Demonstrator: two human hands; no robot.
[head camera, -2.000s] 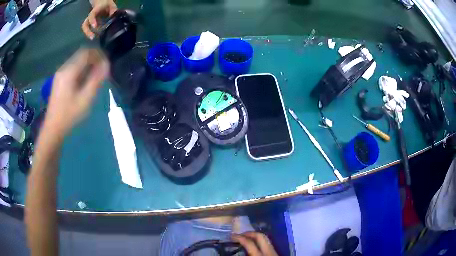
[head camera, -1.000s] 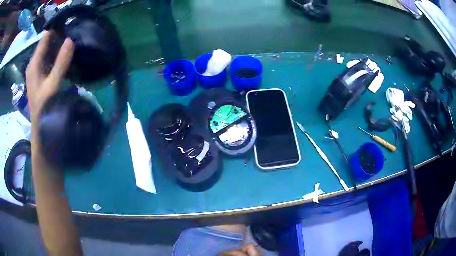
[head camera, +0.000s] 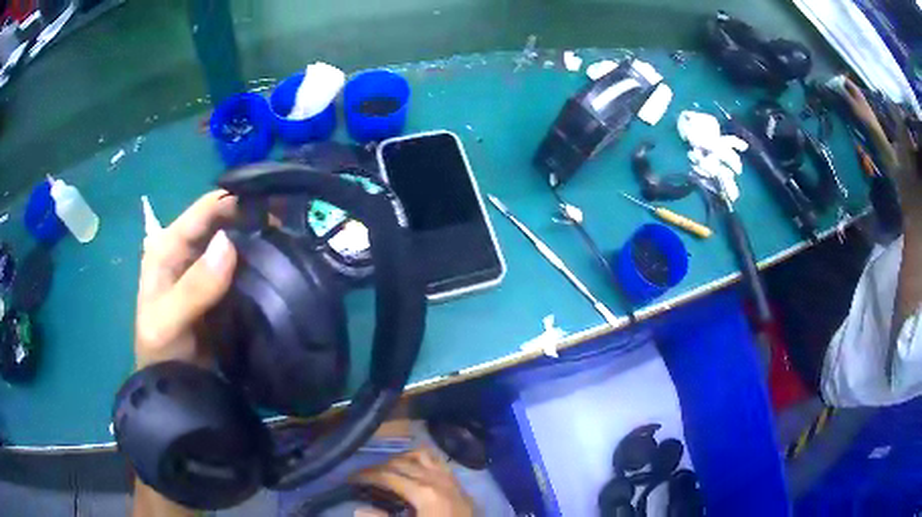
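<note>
My left hand (head camera: 184,278) grips black over-ear headphones (head camera: 396,293) by an ear cup, raised over the bench's front left part. The headband curves to the right and the other cup hangs lower left. My right hand (head camera: 420,487) is low over my lap, partly cut off by the bottom edge, its fingers on a black curved band (head camera: 349,498). A dark round cup (head camera: 460,440) shows beside it. The raised headphones partly hide an open ear cup with green and white inside (head camera: 349,239) and the dark parts around it.
A phone (head camera: 442,212), blue parts cups (head camera: 376,106), a pale rod (head camera: 554,260), a yellow-handled screwdriver (head camera: 682,221) and black headphone parts (head camera: 596,119) lie on the green bench (head camera: 485,348). A dropper bottle (head camera: 74,210) stands left. A white-lined bin (head camera: 596,409) is below. Another person's hand (head camera: 890,131) shows right.
My left hand has brought the headphones from the far left back toward me and lower. The view has shifted left, and another person's hand and white sleeve now show at the right.
</note>
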